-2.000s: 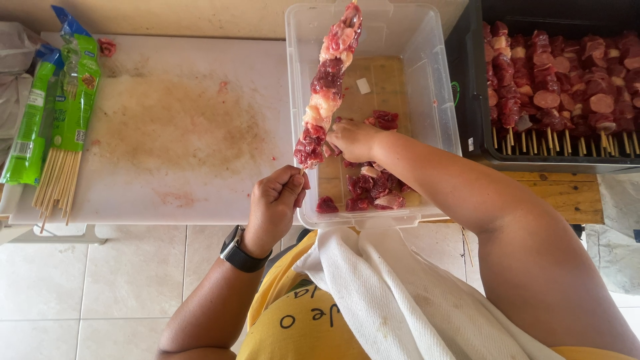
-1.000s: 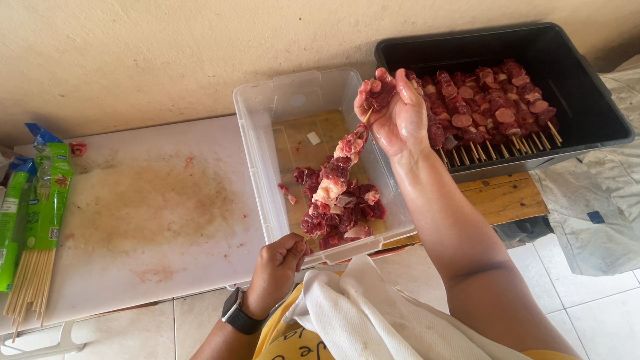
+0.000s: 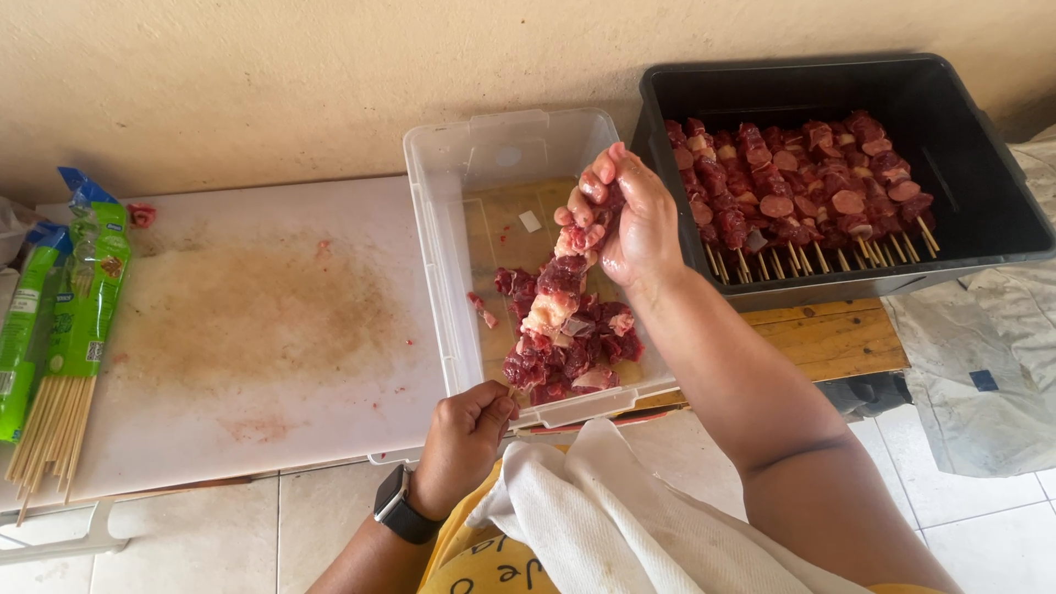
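My left hand pinches the lower end of a bamboo skewer at the near wall of the clear plastic bin. Chunks of raw red meat and pale fat run along that meat skewer, which slants up and to the right over the bin. Around its upper end my right hand is cupped, the fingers curled over the topmost meat; the skewer's tip is hidden. Below it, loose raw meat pieces lie in a heap on the bin's floor.
At the right, a black plastic tub holds several rows of finished meat skewers with sausage slices. A stained white cutting board lies left of the bin. Green packets of bamboo skewers rest on its left end. A plain wall stands behind.
My right hand was down among the meat two seconds ago, then rose to the skewer's top with a meat piece. Its fingers are now closed around the upper end. The view has shifted.
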